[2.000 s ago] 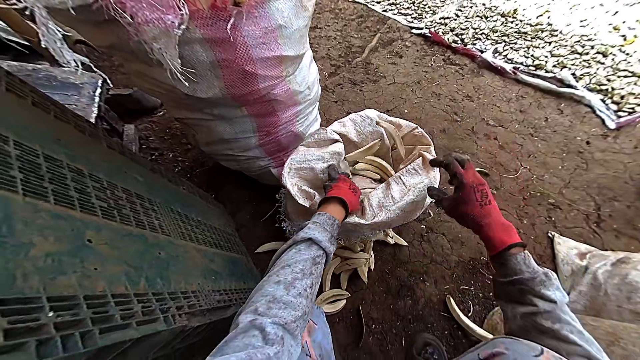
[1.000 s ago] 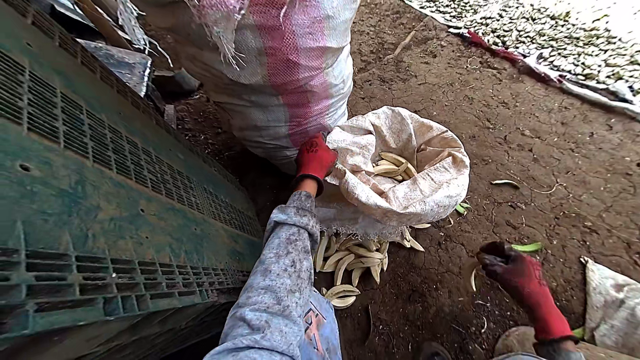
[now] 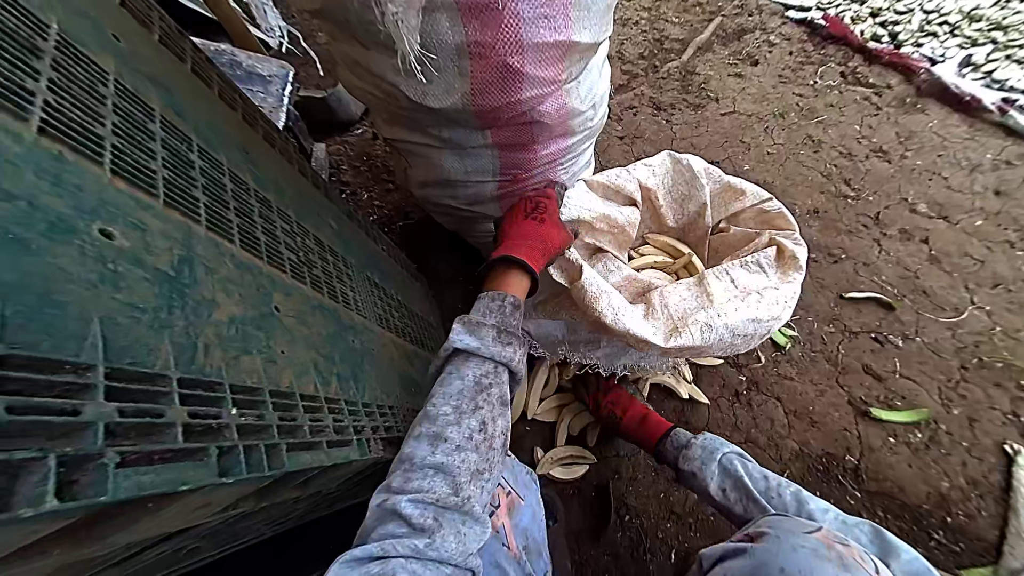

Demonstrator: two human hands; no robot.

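An off-white woven sack [image 3: 744, 300] with a rolled rim stands on the dirt floor, peeled bananas or plantains [image 3: 668, 258] lying inside it. My left hand [image 3: 531, 230], in a red glove, grips the sack's left rim. Below the sack's frayed edge, a pile of peeled fruit [image 3: 564, 412] rests on the ground. My right hand [image 3: 624, 408], also red-gloved, reaches into that pile; its fingertips are hidden among the fruit and under the sack's edge, so its hold cannot be seen.
A tall, full woven sack with a pink stripe [image 3: 520, 104] stands behind my left hand. Green plastic pallets [image 3: 200, 304] fill the left side. Pale slices cover a sheet [image 3: 952, 36] at upper right. Green peel scraps [image 3: 899, 415] lie on the dirt at right.
My right hand has moved from the sack's right side, out over the ground at lower right, and then left to the pile. My left hand has shifted from inside the sack's mouth to its left rim.
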